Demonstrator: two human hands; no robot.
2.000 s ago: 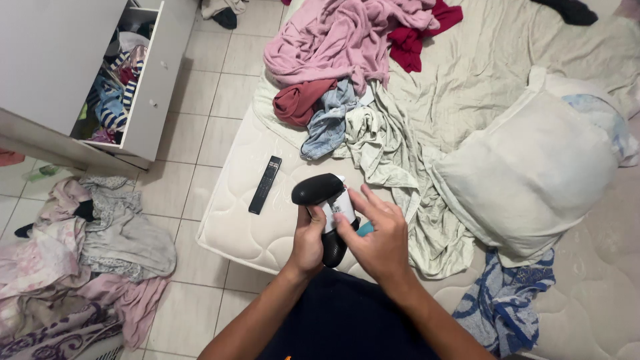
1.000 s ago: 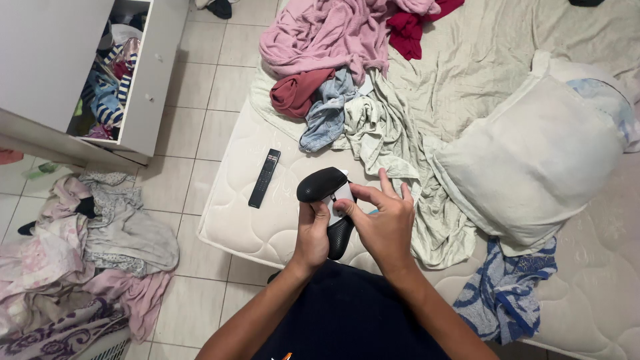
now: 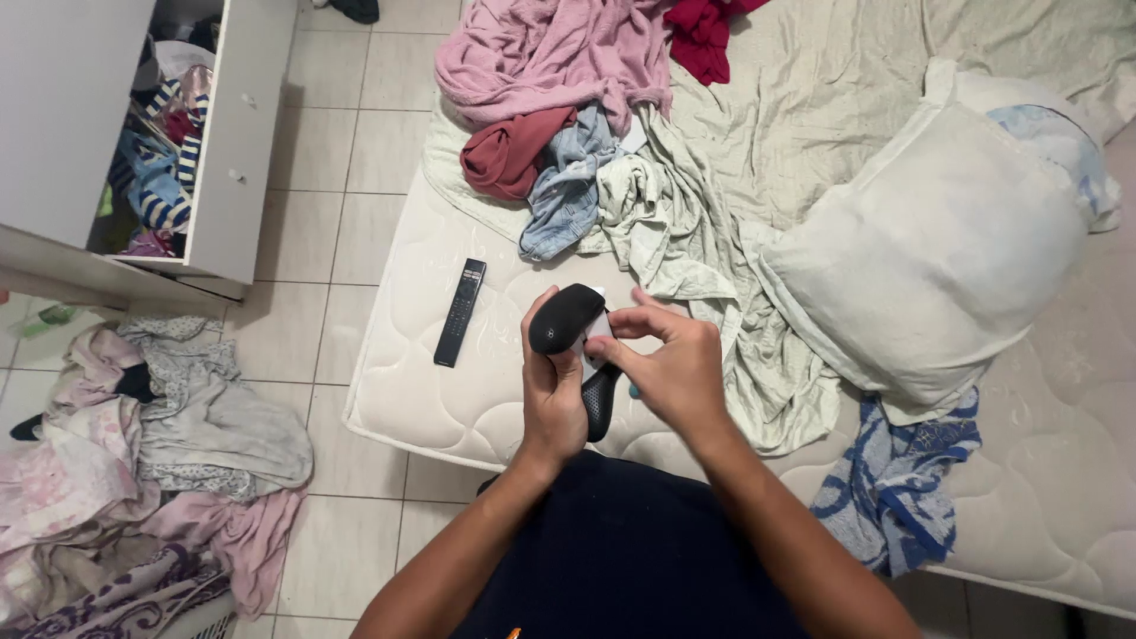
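Observation:
A game controller [image 3: 568, 321] with black grips and a white middle part is held over the mattress edge. My left hand [image 3: 552, 399] is closed around its near side, the thumb on the white part. The fingertips of my right hand [image 3: 670, 359] touch the white middle from the right; whether they grip it or a small piece on it cannot be told. A bit of teal shows just beneath the right fingers. On the bare mattress [image 3: 399, 355], left of the controller, lies a black remote control [image 3: 461, 312].
Beyond the controller lie a pink blanket [image 3: 550, 62], a dark pink cloth [image 3: 510, 155], jeans [image 3: 572, 182] and a pale sheet [image 3: 781, 98]. A pillow [image 3: 923, 240] and a blue patterned towel [image 3: 896, 488] are right. An open drawer [image 3: 231, 142] and heaped clothes [image 3: 213, 426] stand left.
The controller has turned a little in my left hand. My right fingers have shifted and bent against its white part. The remote control has stayed where it was.

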